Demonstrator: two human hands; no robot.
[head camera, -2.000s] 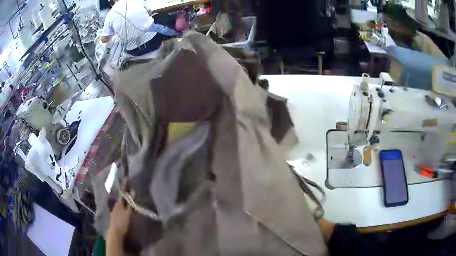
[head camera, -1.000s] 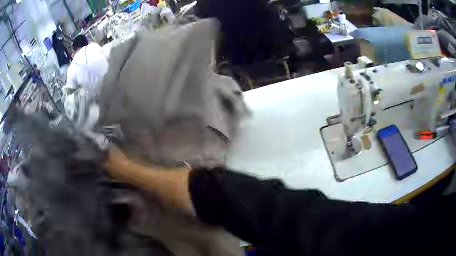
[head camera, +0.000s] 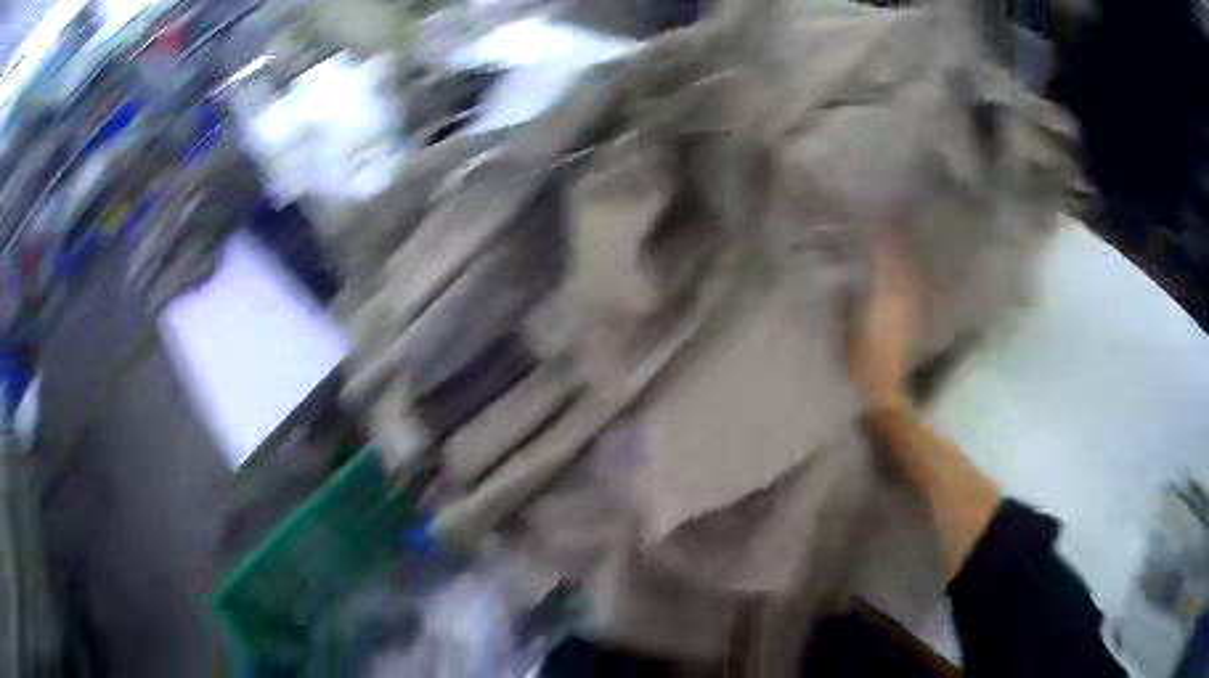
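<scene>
A large heap of grey-brown cut garment panels (head camera: 743, 424) fills the middle of the view, with layered edges at its left side. My right hand (head camera: 891, 311) lies on the right part of the heap, with the dark sleeve coming from the lower right. The hand is blurred and its fingers merge with the cloth, so its grip cannot be made out. My left hand is not visible.
The white sewing table (head camera: 1114, 358) is at the right. A green crate (head camera: 312, 556) stands at the lower left, with pale and blue material beside it. A white flat sheet or panel (head camera: 252, 351) lies at the left. The background is blurred.
The view has swung left and down, so the sewing machine and phone have left the picture. The heap and green crate now show. My right hand is now over the heap's right part.
</scene>
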